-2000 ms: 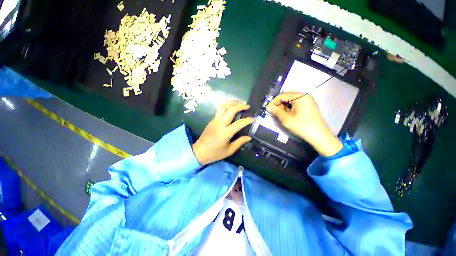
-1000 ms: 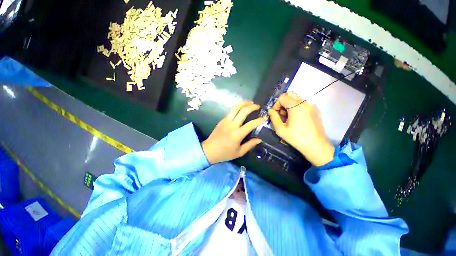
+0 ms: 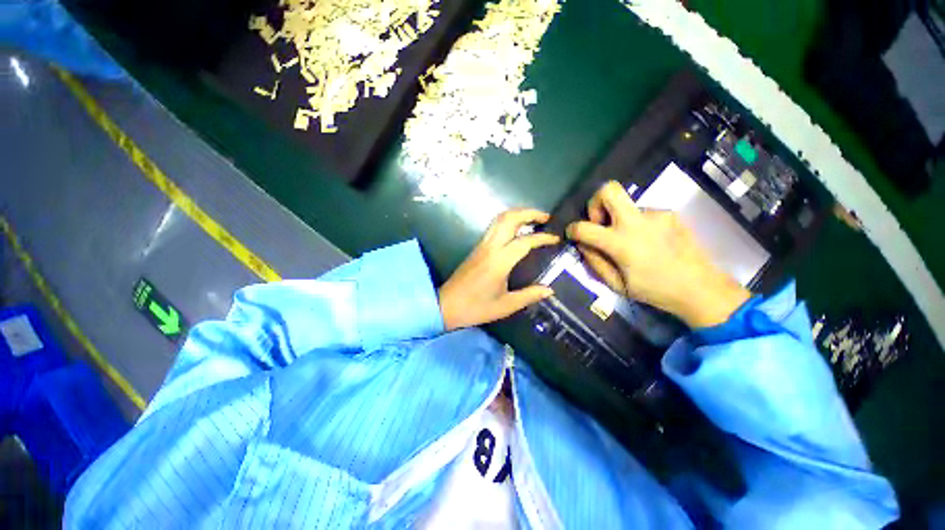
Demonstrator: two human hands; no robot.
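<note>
The opened tablet housing [image 3: 580, 336] lies tilted on a black pad [image 3: 642, 129] in front of me. Its large white battery [image 3: 715, 223] is partly covered by my right hand. The main circuit board [image 3: 756, 171] with a green patch is at the far end. My left hand [image 3: 497, 271] rests at the tablet's left edge, thumb and fingers apart, with no part visible in it. My right hand [image 3: 658, 257] is over the tablet's left side with its fingertips pinched together near that edge. Whether they hold a wired part is hidden; no dark lead shows clearly now.
Cream adhesive pieces [image 3: 352, 52] are heaped on a black tray [image 3: 363, 150] at upper left; a whiter heap [image 3: 471, 114] lies beside it on the green bench. A bundle of wired parts [image 3: 860, 347] is at right, partly behind my sleeve. A white strip [image 3: 788, 114] borders the bench.
The view has turned and shifted. My right hand stays at the tablet's left edge, its fingers now nearer the far side. The dark lead seen across the battery earlier no longer shows clearly.
</note>
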